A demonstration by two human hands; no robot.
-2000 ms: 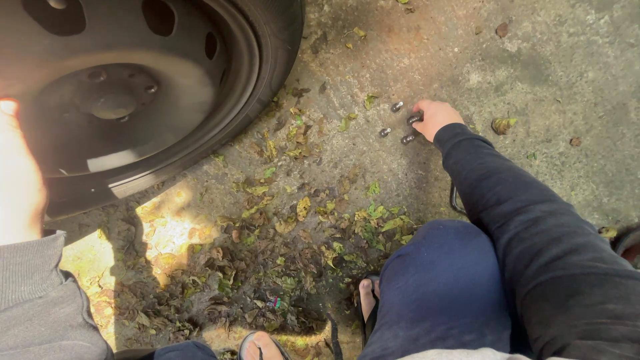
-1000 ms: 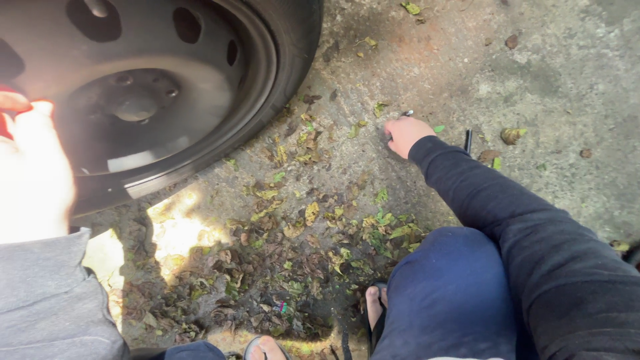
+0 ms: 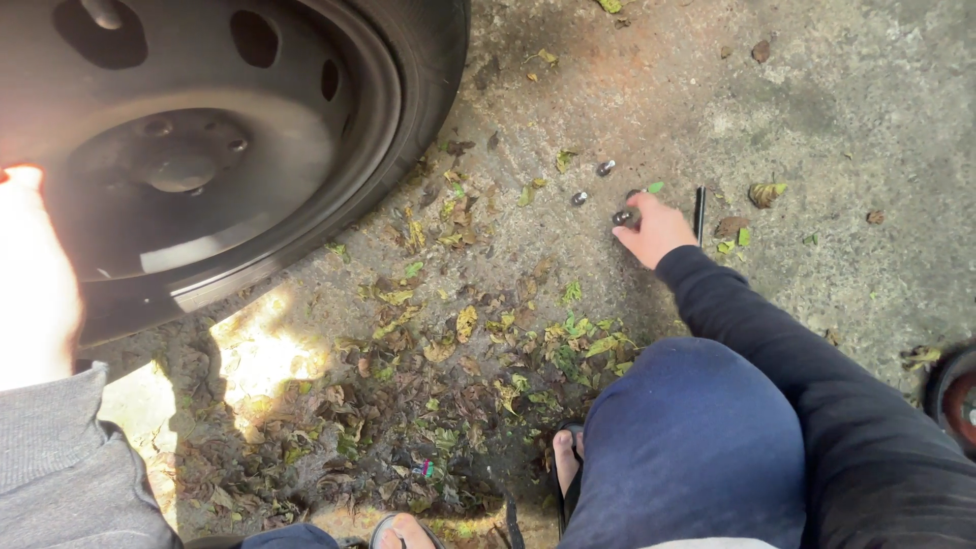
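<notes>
My right hand (image 3: pixel 657 229) reaches down to the concrete, its thumb and fingers around a dark metal wheel bolt (image 3: pixel 622 218); whether the bolt is lifted or still on the ground I cannot tell. Another dark bolt lies partly behind the fingertips. Two more wheel bolts (image 3: pixel 605 168) (image 3: pixel 579 198) lie just left of the hand. My left hand (image 3: pixel 34 290), washed out by sunlight, is at the left edge against the car's steel wheel (image 3: pixel 297 145); its fingers are mostly out of frame. Bolt holes show around the wheel's hub (image 3: pixel 181 172).
A black rod (image 3: pixel 700 215) lies right of my right hand. Dry and green leaves (image 3: pixel 465 324) are scattered between the tyre (image 3: pixel 435 84) and my sandalled feet (image 3: pixel 566 465). A round black object with a reddish centre (image 3: pixel 962 400) sits at the right edge.
My right hand was over the bolts two seconds ago, shifted to cover them one second ago, and now shows a bolt at its fingertips. The left hand remains by the wheel.
</notes>
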